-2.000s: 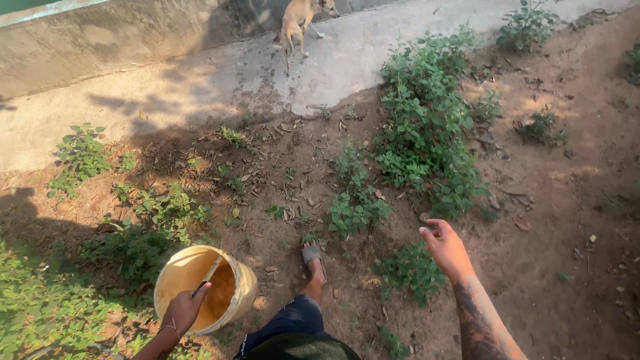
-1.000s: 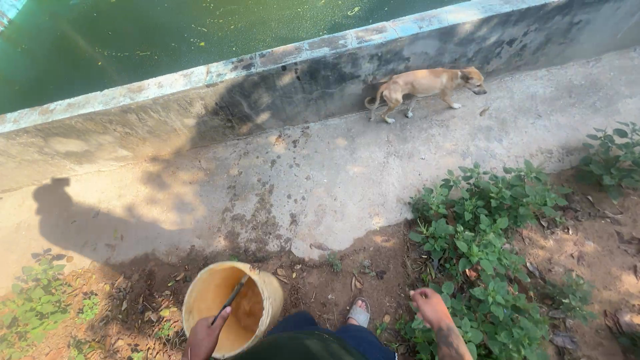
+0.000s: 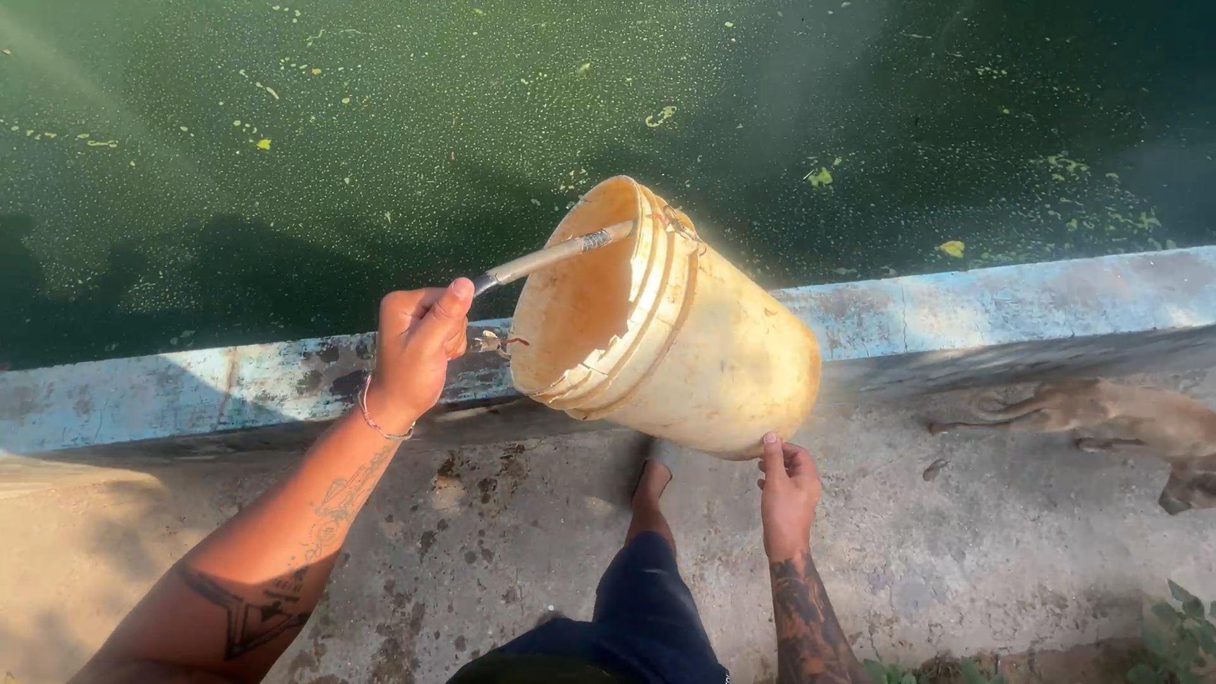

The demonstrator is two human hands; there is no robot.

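Observation:
A worn, yellowish plastic bucket (image 3: 722, 351) is tilted on its side over the wall's ledge, its chipped, open mouth facing left toward the green water. My left hand (image 3: 418, 347) is closed around the bucket's handle (image 3: 556, 255), a pale tube with dark wrapping on it. At the bucket's base, my right hand (image 3: 788, 484) grips the bottom edge between thumb and fingers. The inside that shows is stained orange-brown; whether anything lies deeper in it cannot be seen.
Green water (image 3: 399, 171) with floating bits and leaves lies beyond a low wall with a blue-painted top (image 3: 950, 309). A tan dog (image 3: 1130, 423) is on the concrete path (image 3: 912, 532) at the right. Leafy plants (image 3: 1183, 627) grow at the lower right.
The bucket has gone from hanging upright at my left side to lying tilted over the wall. My right hand, empty before, now holds its base. The view has moved forward to the water.

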